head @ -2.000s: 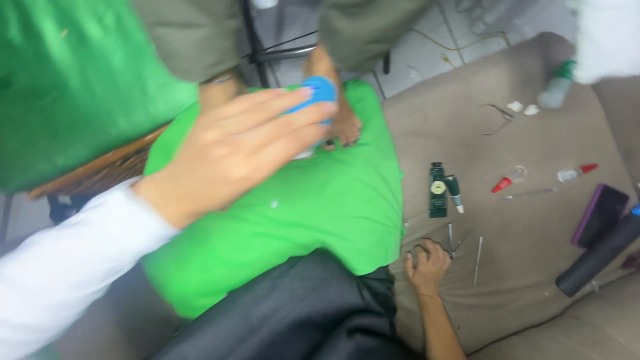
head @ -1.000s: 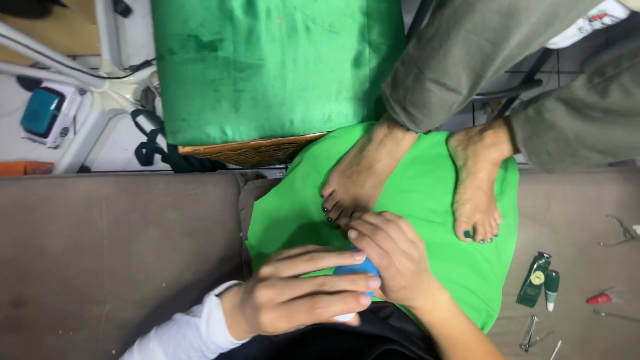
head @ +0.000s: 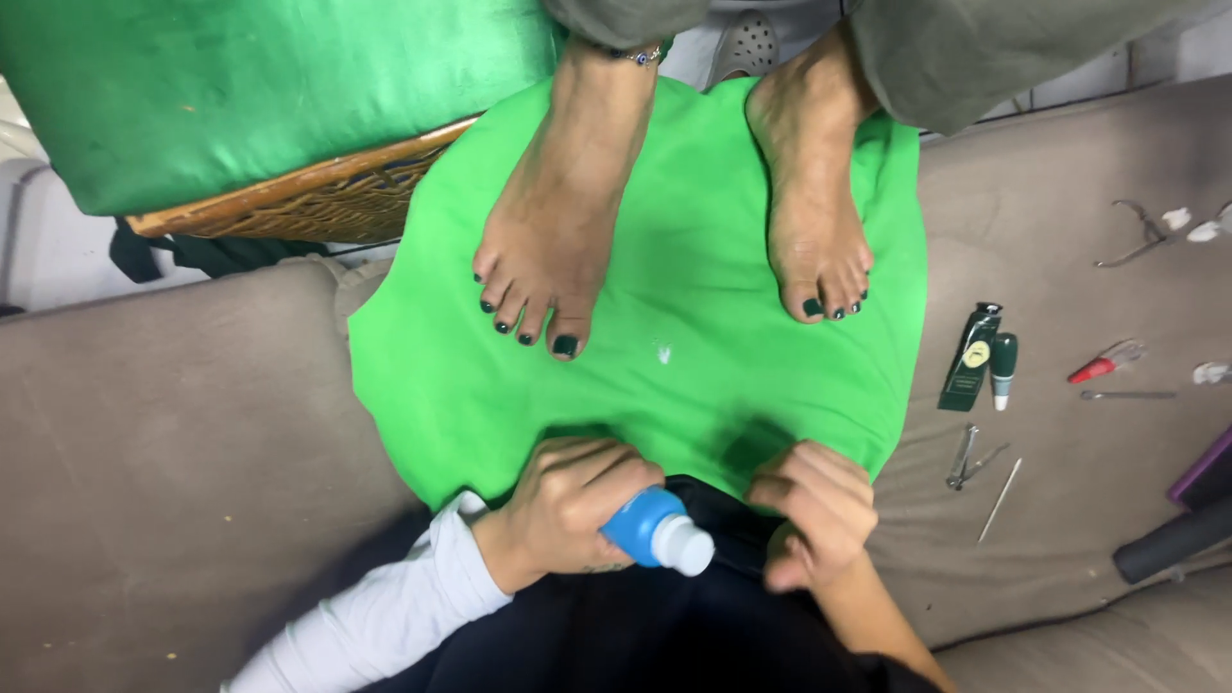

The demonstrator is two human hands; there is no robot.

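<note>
My left hand (head: 577,500) is closed around a blue plastic bottle (head: 647,525) with a white cap, which points toward my right hand. My right hand (head: 818,510) is beside it over my dark-clothed lap, fingers curled and nothing visible in them. Under both hands lies a bright green cloth (head: 674,404). On it rest another person's bare feet, one (head: 553,231) at left with an anklet, the other (head: 813,202) at right, toenails painted dark green. A small whitish spot (head: 664,353) shows on the cloth between them.
Right of the cloth, on the beige cushion (head: 1059,308), lie a dark green tube (head: 970,356), a small green bottle (head: 1003,371), a nail clipper (head: 965,457), a thin metal stick (head: 1001,500), a red-tipped tube (head: 1097,366) and metal nippers (head: 1141,236). A green-topped wicker stool (head: 318,192) stands upper left.
Two seconds ago my left hand was over a foot with the blue bottle and my right was on the cushion. One second ago both hands met at the bottle; now they are apart.
</note>
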